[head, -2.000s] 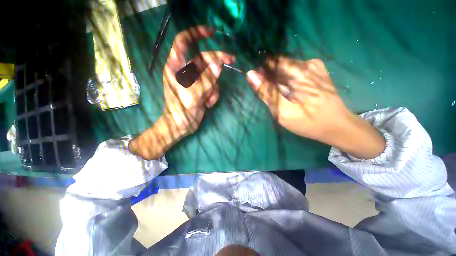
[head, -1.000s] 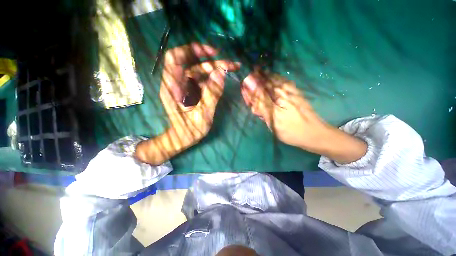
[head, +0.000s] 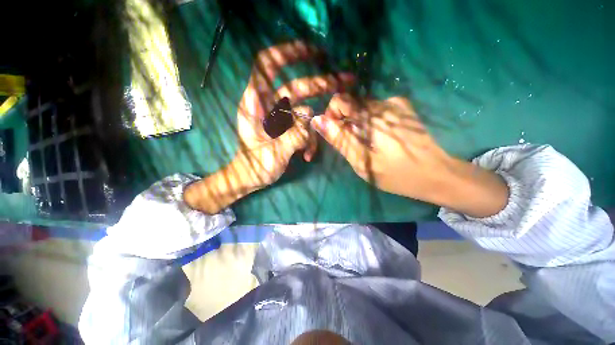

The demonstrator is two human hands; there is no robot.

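My left hand (head: 266,135) holds a small black device housing (head: 278,118) in its palm and fingers, above the green mat. My right hand (head: 391,141) pinches a thin, pointed metal tool (head: 301,115) whose tip reaches the housing. The tool's rear part is hidden in the fingers, so I cannot tell if it is tweezers or a screwdriver. Dark strands in front of the camera blur both hands.
Dark slim tweezers (head: 214,52) lie behind my left hand. A yellow-white bundle in a clear bag (head: 158,81) lies to the left. A black divided tray (head: 67,176) is at the far left. Tiny bright specks (head: 453,84) lie on the green mat (head: 539,74). A teal piece (head: 311,15) is at the back.
My left hand has moved a little right, with the black housing. The thin tool, earlier at the left fingertips beside the housing, now has its tip at the housing. The hands are closer together.
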